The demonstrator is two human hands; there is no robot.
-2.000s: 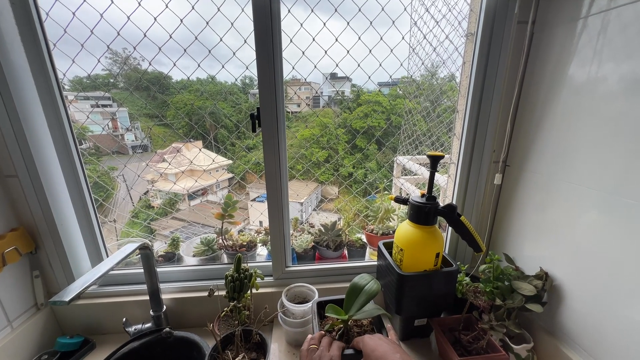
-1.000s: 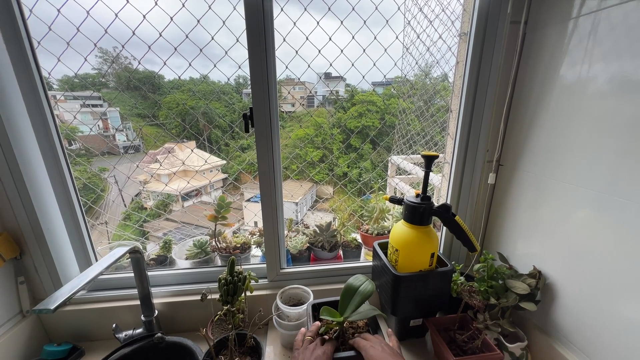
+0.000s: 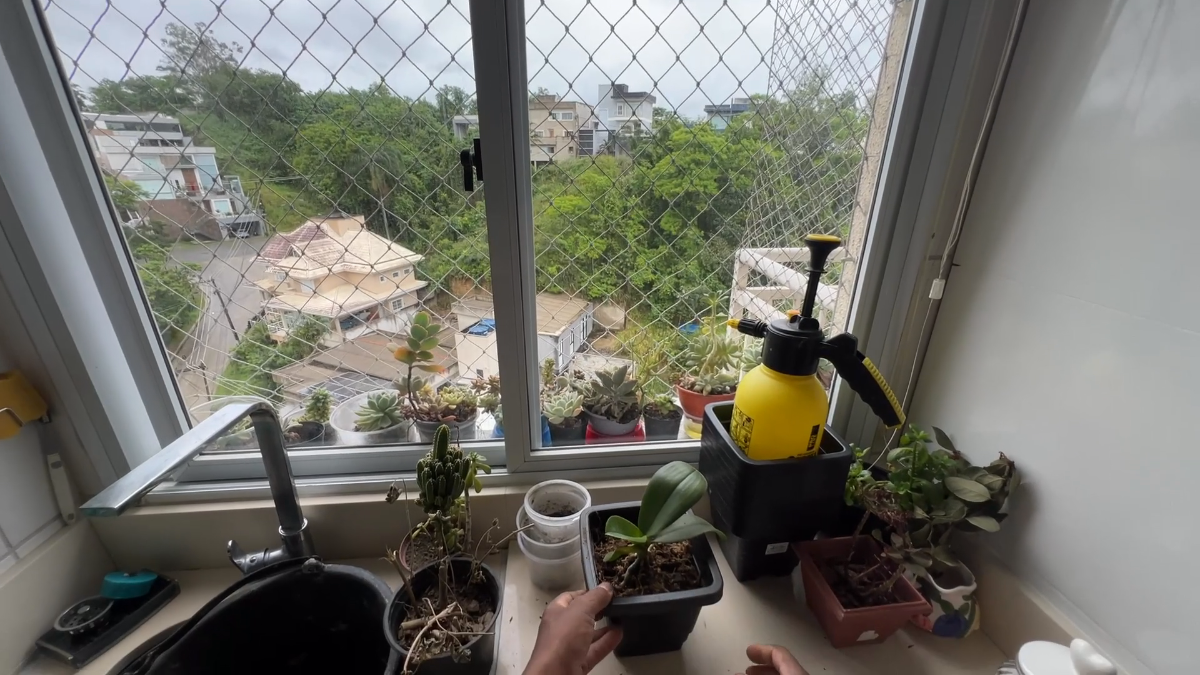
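Note:
A square black plastic pot (image 3: 656, 623) stands on the counter, filled with bark-like potting medium and holding a broad-leaved plant, apparently an orchid (image 3: 667, 506). My left hand (image 3: 574, 630) touches the pot's front left rim, thumb on the edge and fingers against the side wall. At the bottom edge, to the right of the pot and apart from it, is my right hand (image 3: 773, 660); only some fingers show, and nothing is seen in them. Stacked clear plastic cups (image 3: 553, 534) with dark material inside sit just left of the pot.
A yellow pressure sprayer (image 3: 780, 408) sits in a tall black pot (image 3: 778, 506) behind right. Beyond are a reddish-brown planter (image 3: 858, 605) and a white lidded item (image 3: 1059, 658). To the left are a cactus pot (image 3: 445, 614), a black bucket (image 3: 272, 623) and a faucet (image 3: 272, 469).
Both hands were at the plant's base over the pot. The right hand has come away to the lower right, and the left is now at the pot's front left rim.

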